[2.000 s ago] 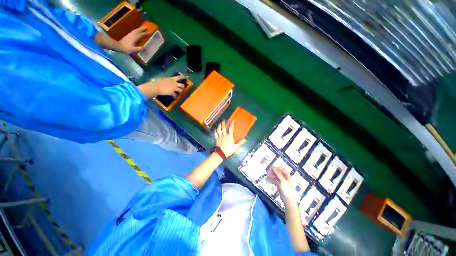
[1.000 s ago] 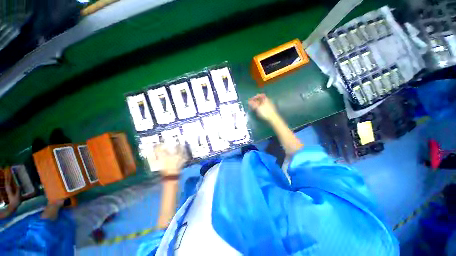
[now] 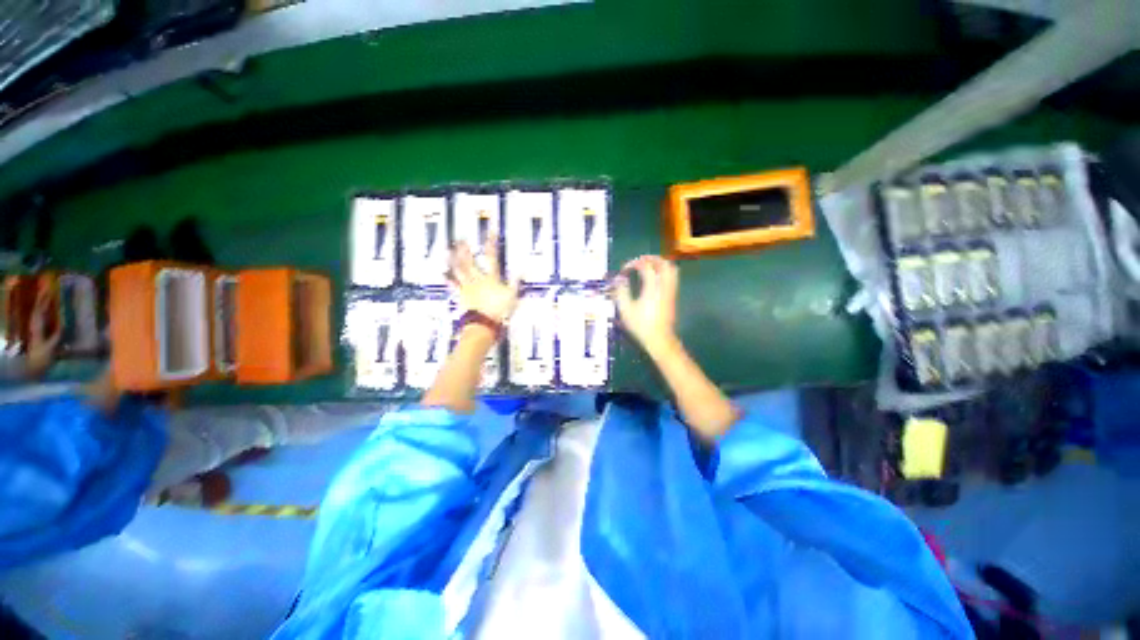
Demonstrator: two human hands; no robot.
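A blister tray (image 3: 609, 288) with phone units in two rows, white backs up, lies on the green bench in front of me. My left hand (image 3: 481, 288) is spread over the middle of the tray, fingers apart, and covers part of the units. My right hand (image 3: 649, 298) is at the tray's right edge with thumb and fingers curled towards each other; whether it pinches something small cannot be seen. An orange fixture (image 3: 743, 210) with a dark opening lies to the right, beyond my right hand.
Orange fixtures (image 3: 279, 325) stand at the left of the tray. A second component tray (image 3: 975, 269) lies on a white plastic bag at the right. Another person's blue sleeve (image 3: 81, 469) and hand are at the far left. A pale bar crosses the upper right.
The view has turned to the right and levelled. My left hand has moved from the tray's near-left units to its middle. My right hand has stayed by the tray's right edge since a second ago.
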